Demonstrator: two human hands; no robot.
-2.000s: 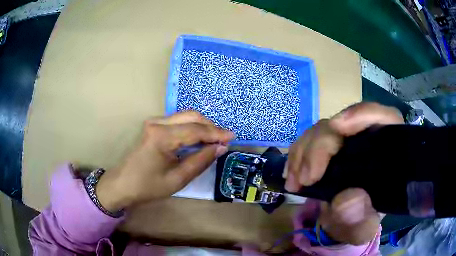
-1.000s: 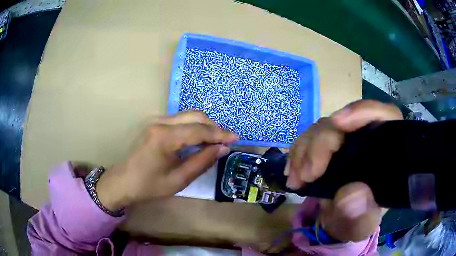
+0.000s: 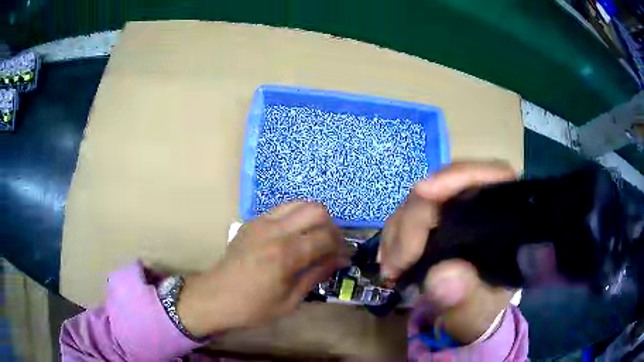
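Observation:
My right hand (image 3: pixel 431 233) grips the thick black electric screwdriver (image 3: pixel 522 226), held sideways with its tip end over the unit. My left hand (image 3: pixel 275 261) lies over the left part of the unit, fingers bent together; whether it pinches a screw is hidden. The unit's circuit board (image 3: pixel 347 288) shows a yellow block and metal parts below and between the hands. The blue screw tray (image 3: pixel 443 141), full of tiny silvery screws (image 3: pixel 339 159), lies just beyond the hands. The screwdriver's bit is not visible.
Brown cardboard (image 3: pixel 162 141) lies under the tray. Waiting units (image 3: pixel 20 74) with yellow spots stand at the far left on the dark bench. A green belt (image 3: pixel 424 35) runs behind. The white fixture (image 3: pixel 234 230) shows slightly beside my left hand.
The view has shifted, so the tray sits lower and waiting units show at left. My left hand has moved right over the unit, covering its left part. The screwdriver and right hand have moved left.

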